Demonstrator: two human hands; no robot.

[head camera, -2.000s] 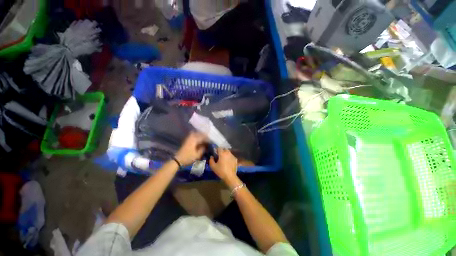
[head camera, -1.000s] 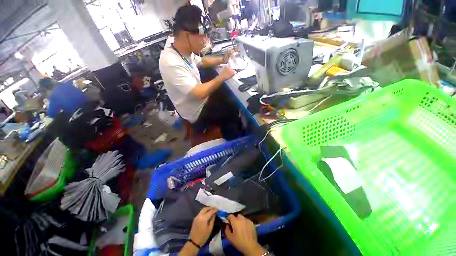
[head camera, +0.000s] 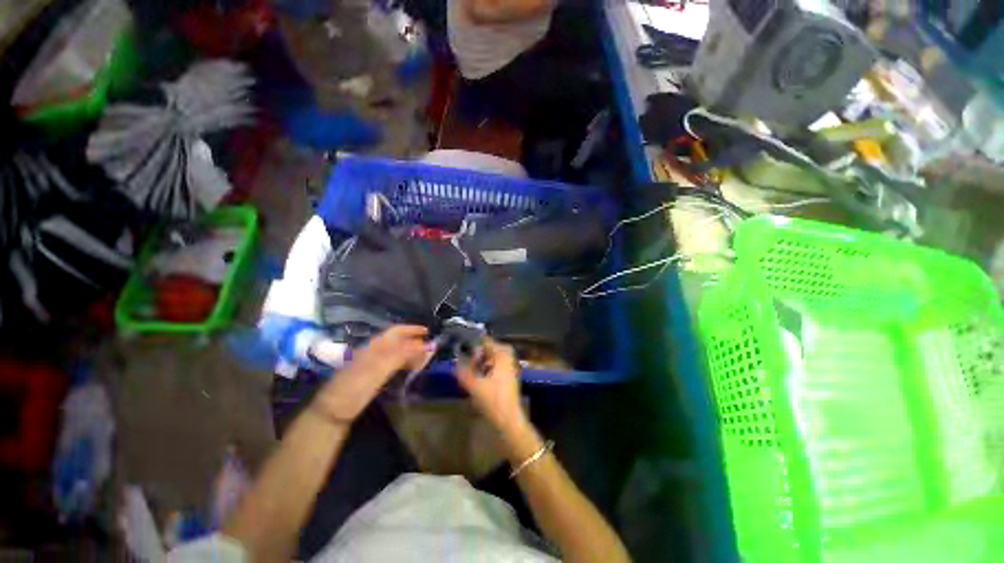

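A blue plastic basket in front of me holds dark cut fabric pieces, one with a small white label. My left hand and my right hand are close together over the basket's near edge. Between them is a small dark piece of cloth with pale, thin edges. The fingers of both hands are closed on it. The picture is blurred, so the exact grip is unclear.
The green plastic basket sits on the blue-edged table at right, with thin white cords beside it. A grey box-shaped unit stands behind. A small green basket and a fanned bundle are at left. A person's part shows at the top.
My view has tipped back down from the neighbouring person. The white strip that lay on the dark cloth beyond my hands no longer shows there. My hands now hold a small dark piece.
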